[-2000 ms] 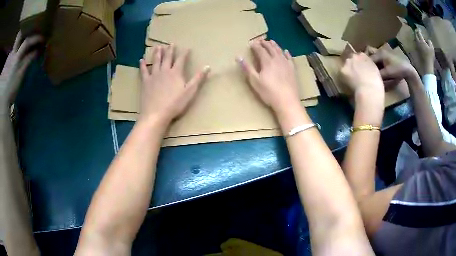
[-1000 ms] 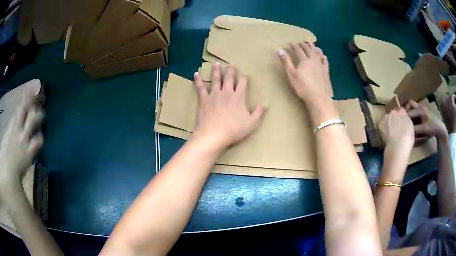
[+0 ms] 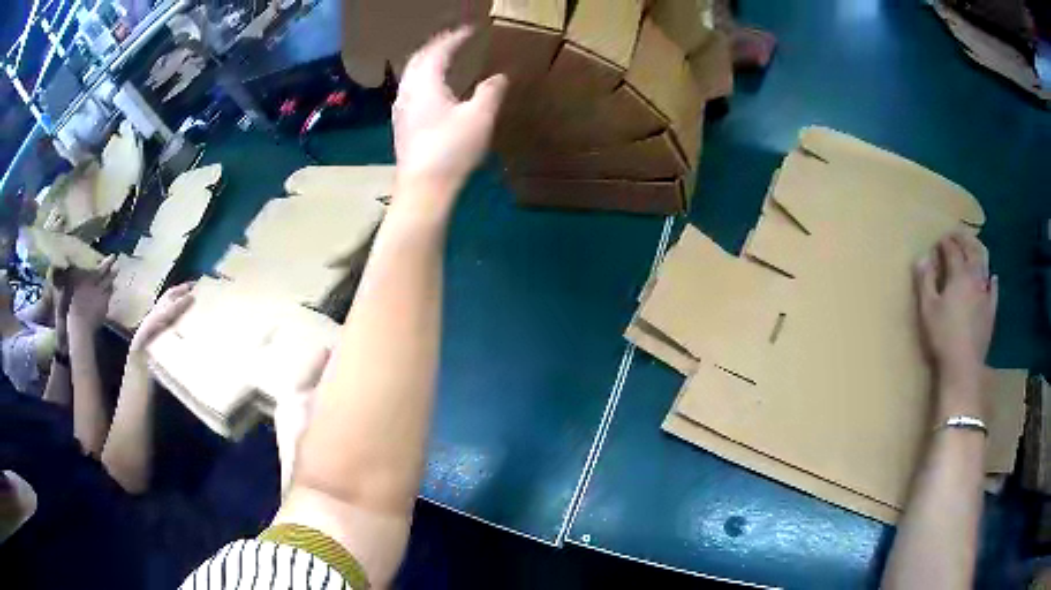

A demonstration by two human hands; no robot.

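Flat tan box blanks [image 3: 859,300] lie in a slightly offset stack at the right, with lobes at the far end, slits and side tabs. My right hand [image 3: 959,305], with a white bracelet at the wrist, rests palm down on the stack's right part and grips nothing. My left hand [image 3: 444,121] is raised at the near left side of a fanned pile of brown folded boxes [image 3: 599,127]. Its fingers are apart and it holds nothing visible. Whether it touches the pile cannot be told.
Another person's hand [image 3: 165,314] rests on a second stack of blanks [image 3: 288,248] at left; their other hand is partly behind my left forearm. More blanks and hands are farther left. A white-edged seam [image 3: 617,398] crosses the dark green table. Brown cardboard [image 3: 991,46] is at upper right.
The view has turned left. My left hand has left the blanks and moved to the folded-box pile. My right hand has stayed on the blanks, towards their right edge.
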